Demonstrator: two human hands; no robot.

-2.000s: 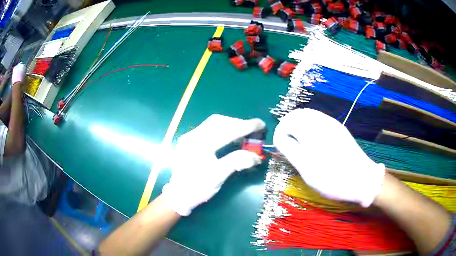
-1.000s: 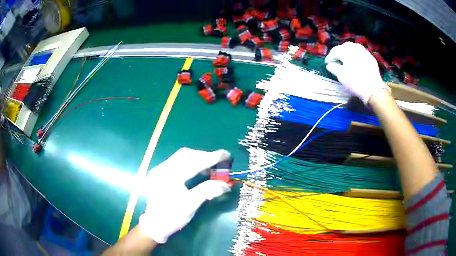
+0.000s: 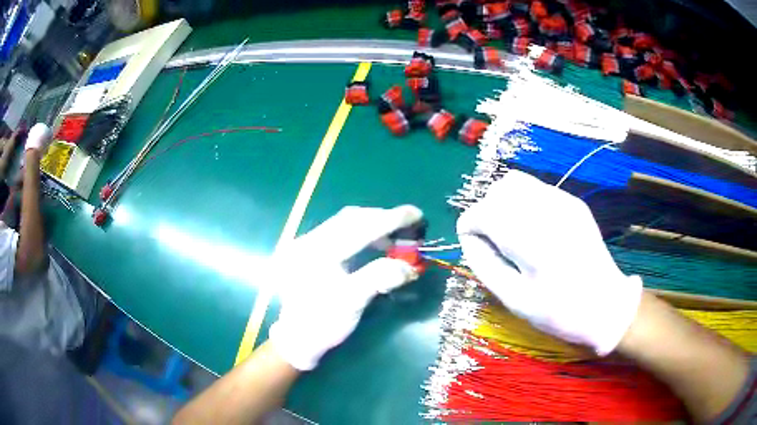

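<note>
My left hand, in a white glove, grips a red-and-black connector housing between thumb and fingers. White, blue and orange-red wires run out of its right side towards my right hand. My right hand, also gloved, has its fingertips just right of the connector, at the wires. A short white wire tip shows between the hands, close to the connector. What lies inside the right fingers is hidden. A white wire arcs out above the right hand over the blue bundle.
Red, yellow, blue and white wires lie at the right with cardboard dividers. Connectors are piled at the far side. Wired connectors, a wire tray and another person's gloved hand are at left.
My right hand went out to the far white wires and is now back beside the connector. My left hand still holds the connector. A short white tip now shows beside it.
</note>
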